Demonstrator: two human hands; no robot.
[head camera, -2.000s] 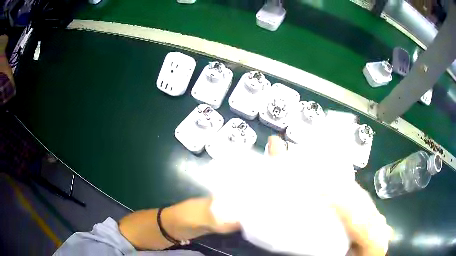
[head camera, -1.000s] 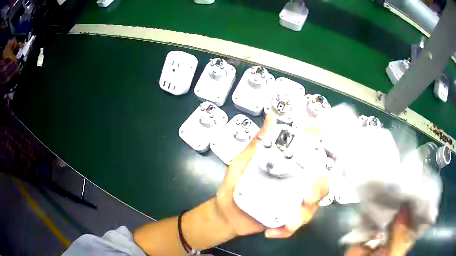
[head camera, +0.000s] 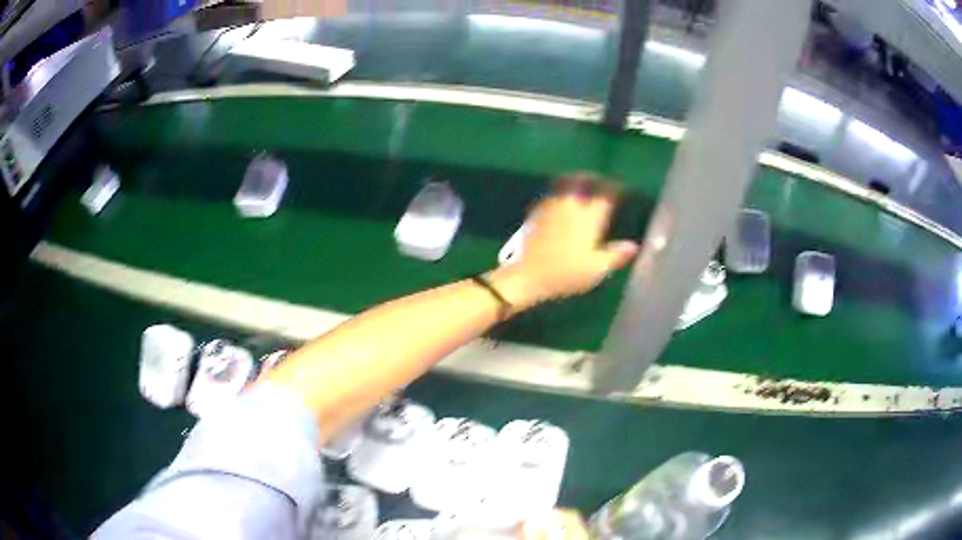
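My left hand (head camera: 570, 245) is blurred and reaches out over the green conveyor belt. A white adapter (head camera: 513, 247) shows at its left edge, mostly hidden by the hand; whether it is gripped cannot be told. Only a small part of my right hand (head camera: 557, 525) shows at the bottom edge, beside the bottle, and its hold is not visible. White adapters (head camera: 392, 448) lie in rows on the dark green bench, partly hidden by my left arm. The wiping cloth cannot be told apart from the bright white area low in the picture.
A clear bottle (head camera: 675, 504) is at the lower right. A thick grey post (head camera: 701, 169) rises right of my left hand. The cream rail (head camera: 506, 364) separates bench and belt. Spaced adapters, including one left of my hand (head camera: 430, 224), lie on the belt (head camera: 348, 253).
The view has tilted up towards the belt. My left hand has moved from above the bench, where it held an adapter, to over the belt. My right hand has mostly left the picture.
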